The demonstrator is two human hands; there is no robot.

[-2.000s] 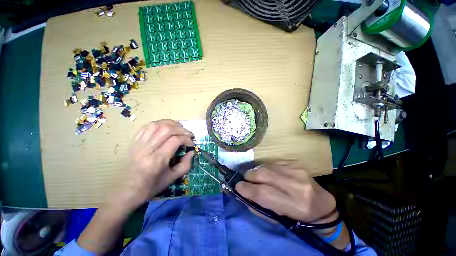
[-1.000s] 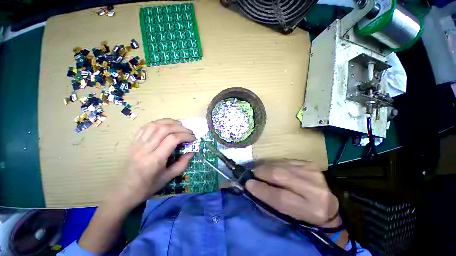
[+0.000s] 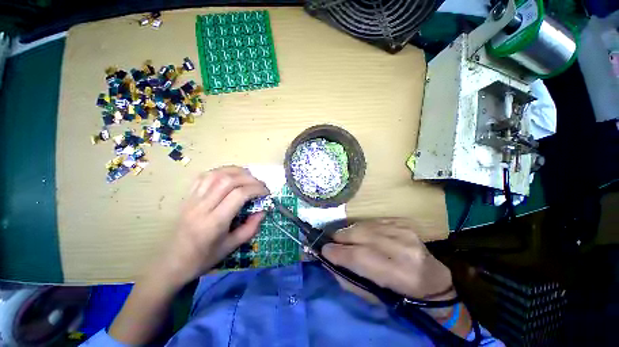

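Observation:
My right hand (image 3: 390, 261) is shut on the soldering iron (image 3: 313, 236), with a thin metal guide beside it. The iron's tip is at a small component (image 3: 259, 202) on the green PCB panel (image 3: 278, 237). My left hand (image 3: 220, 210) holds that component between thumb and fingers; the fingers hide part of it. Dark parts with orange tails cover the panel's lower left. A white sheet (image 3: 321, 215) shows from under the panel.
The round cleaning pot (image 3: 325, 165) stands just behind the panel. A loose pile of components (image 3: 146, 108) lies at left, a bare PCB panel (image 3: 237, 51) at the far side. The solder feeder (image 3: 451, 112) and solder reel (image 3: 539, 44) are at right, a black fan (image 3: 380, 20) at the back.
The iron's tip has moved slightly left, back to the component, after standing a little right of it a second ago. The left hand has stayed at the component. The whole view has shifted slightly.

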